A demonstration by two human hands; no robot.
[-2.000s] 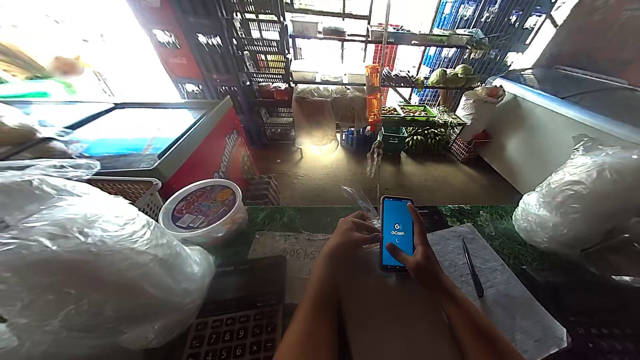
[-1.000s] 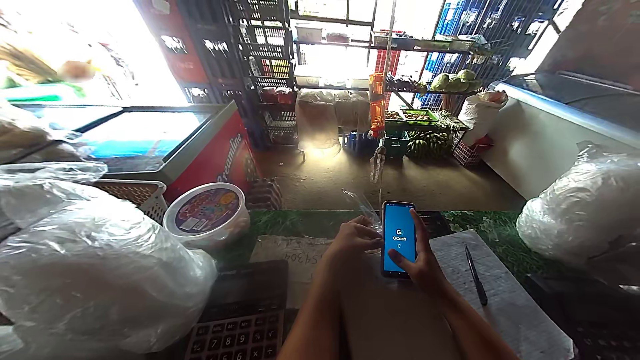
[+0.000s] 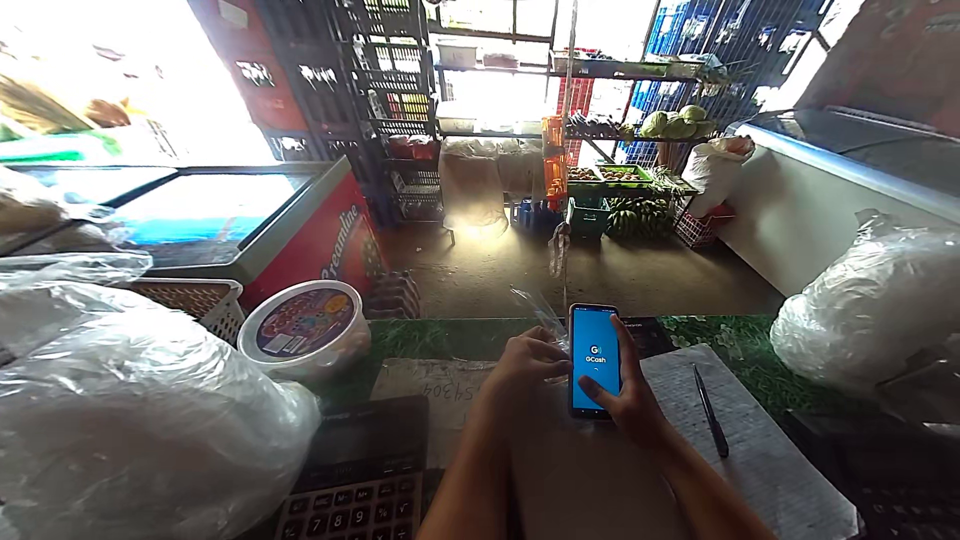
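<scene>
A smartphone [image 3: 595, 360] with a lit blue screen stands upright in my right hand [image 3: 626, 394], the thumb over the lower part of the screen. Just left of the phone is my left hand [image 3: 529, 367], its fingers bent near the phone's edge and a piece of clear plastic [image 3: 541, 309]; whether they grip the plastic is hard to tell. To the right, a pen [image 3: 709, 411] lies on a grey sheet [image 3: 750, 450]. A piece of cardboard [image 3: 405, 379] with handwriting lies left of my hands, and a desk calculator [image 3: 360, 480] is at the lower left.
A round lidded plastic tub [image 3: 304, 326] and a large clear plastic bag [image 3: 142, 420] stand on the left. Another plastic bag [image 3: 874, 300] is on the right. Beyond the counter are a chest freezer [image 3: 300, 240], a second freezer [image 3: 795, 202], stacked crates [image 3: 397, 90] and cabbages [image 3: 679, 124] on a shelf.
</scene>
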